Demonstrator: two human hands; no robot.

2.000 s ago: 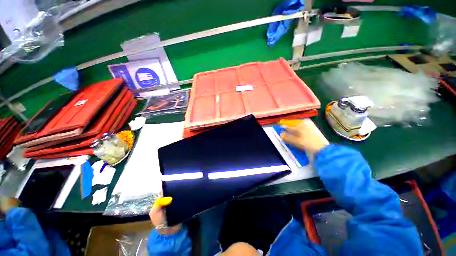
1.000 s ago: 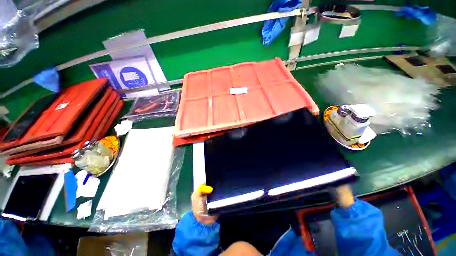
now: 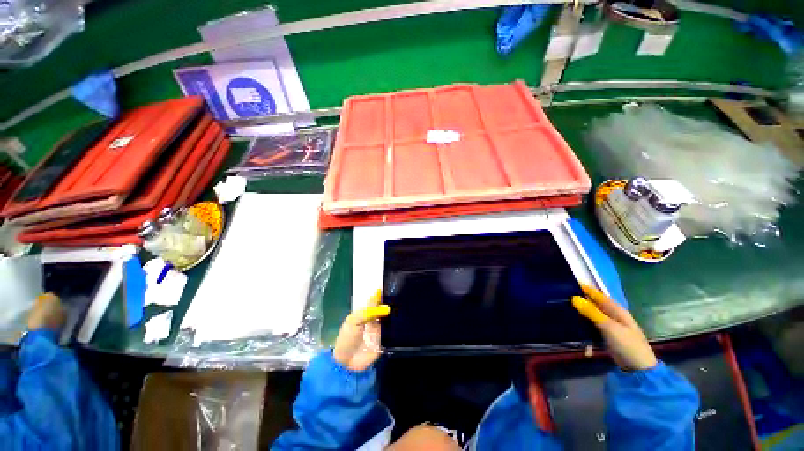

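Note:
A black glossy display panel (image 3: 485,291) lies nearly level over the white work mat (image 3: 368,245), its near edge at the bench's front edge. My left hand (image 3: 360,339) holds its left edge and my right hand (image 3: 619,330) holds its right edge, with yellow finger cots on fingertips of both. Whether the panel rests fully on the mat cannot be told. A blue strip (image 3: 595,262) lies at the mat's right side, partly beside my right hand.
Red trays (image 3: 458,150) are stacked behind the mat. A white film stack (image 3: 260,269) lies left, bottles (image 3: 648,211) on a plate right, and crumpled clear film (image 3: 696,167) beyond. Another person's hand (image 3: 46,313) is at far left. A red-edged tray (image 3: 740,388) sits below the bench.
The panel was tilted in my left hand while my right hand was at the mat. Both hands then took its sides, and it has come lower and level over the mat.

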